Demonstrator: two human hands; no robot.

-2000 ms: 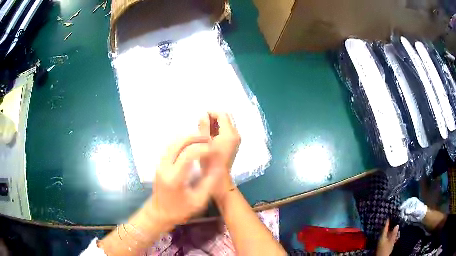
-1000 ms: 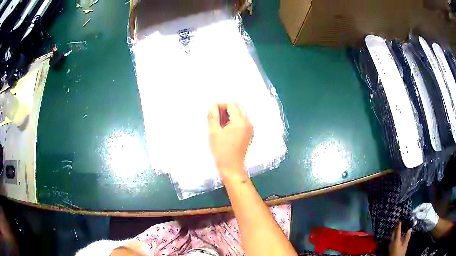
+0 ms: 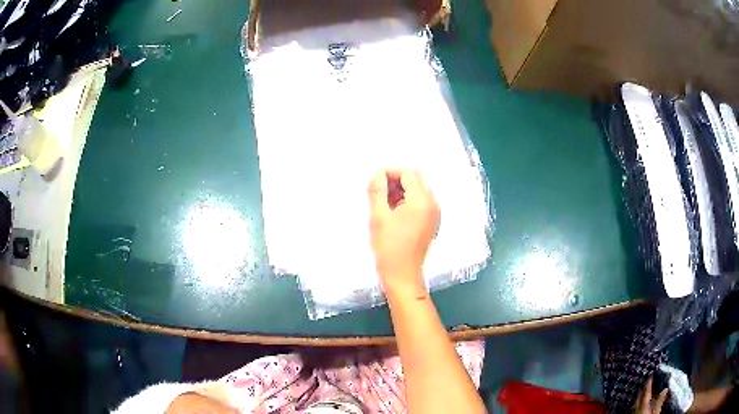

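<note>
A stack of clear plastic bags (image 3: 324,137) lies flat on the green bench, very bright, with a small dark printed mark near its top. One bag at the near edge sticks out askew below the others. My right hand (image 3: 403,222) is bare and rests over the lower right part of the stack, fingers curled in towards the thumb. Glare hides whether it pinches a bag. My left hand is out of view; only part of that arm (image 3: 193,403) shows at the bottom edge.
A brown cardboard sleeve (image 3: 254,28) covers the stack's far end. A brown carton (image 3: 527,36) stands far right. Bagged white-and-black units (image 3: 660,190) stand in a row at right. At left are a cream mat (image 3: 49,242) and dark parts (image 3: 49,48). Another person's hand (image 3: 648,400) shows lower right.
My two hands were together over the stack; my left hand has since left the view. My right hand stays curled over the bags. The view has shifted, so the bench contents appear further right.
</note>
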